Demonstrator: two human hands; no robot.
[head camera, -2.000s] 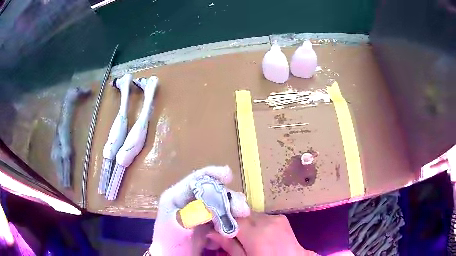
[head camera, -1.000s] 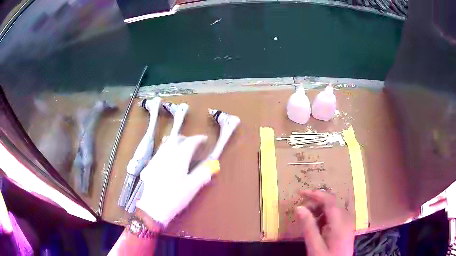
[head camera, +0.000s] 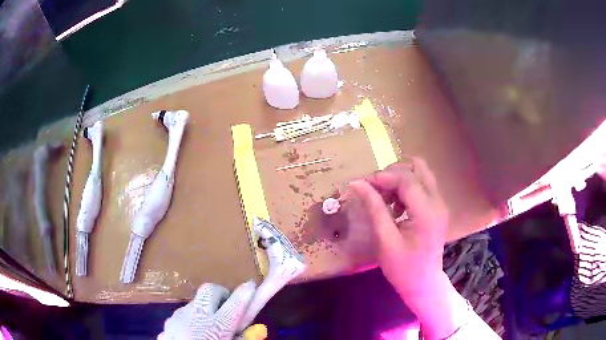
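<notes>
My left hand (head camera: 209, 312), in a white knit glove with a yellow piece at a finger, is closed around the shaft of a pale handle-shaped part (head camera: 282, 262). The part's hollow head points up over the left yellow strip. My right hand (head camera: 405, 226) is bare, its thumb and a finger pinched beside a small white cup (head camera: 331, 206) on a dark stained patch. A very thin stick seems to run from these fingertips to the cup; it is blurred. Two similar parts, one at far left (head camera: 92, 199) and one nearer (head camera: 156, 192), lie on the brown bench.
Two white squeeze bottles (head camera: 280, 86) stand at the back. Below them lie a bundle of pale sticks (head camera: 302, 127) and one loose stick (head camera: 303, 164), between yellow tape strips (head camera: 379, 136). A striped rod (head camera: 72, 192) slants at left. A grey tangled pile (head camera: 475, 285) is below the bench edge.
My left hand has left the parts at left and now holds one near the left tape strip. Two parts remain lying there. My right hand's fingertips are now pinched beside the cup. The view has shifted.
</notes>
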